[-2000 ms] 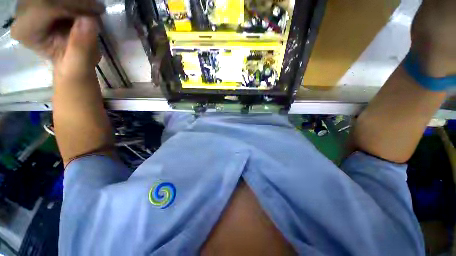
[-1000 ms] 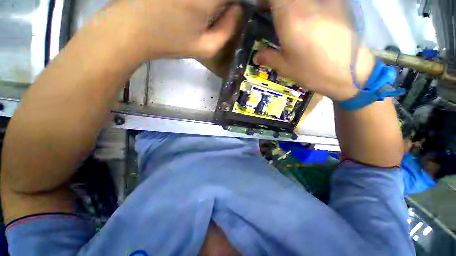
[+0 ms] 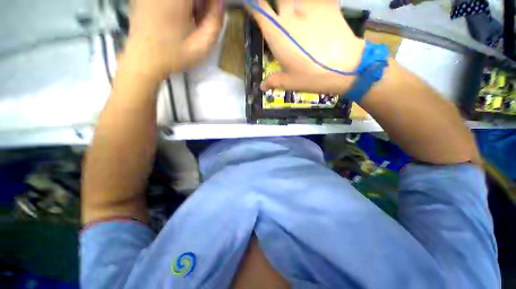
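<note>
A black carrier frame (image 3: 256, 84) with a yellow circuit board (image 3: 305, 100) inside lies on the bench, its near end at the metal rail. My right hand (image 3: 308, 48), with a blue wrist strap and cord, is spread over the board and hides its upper part. My left hand (image 3: 181, 36) is left of the frame, fingers curled, cut off by the top edge; whether it holds anything cannot be seen.
The silver rail (image 3: 220, 131) runs across in front of my body. Brown cardboard (image 3: 233, 48) shows beside the frame. Another black frame with a yellow board (image 3: 498, 90) is at the far right. A dotted dark cloth (image 3: 472, 8) lies at the upper right.
Compared with one second ago, the frame sits straighter in view and my left hand is farther left of it. My right hand remains over the board. The second loaded frame now shows.
</note>
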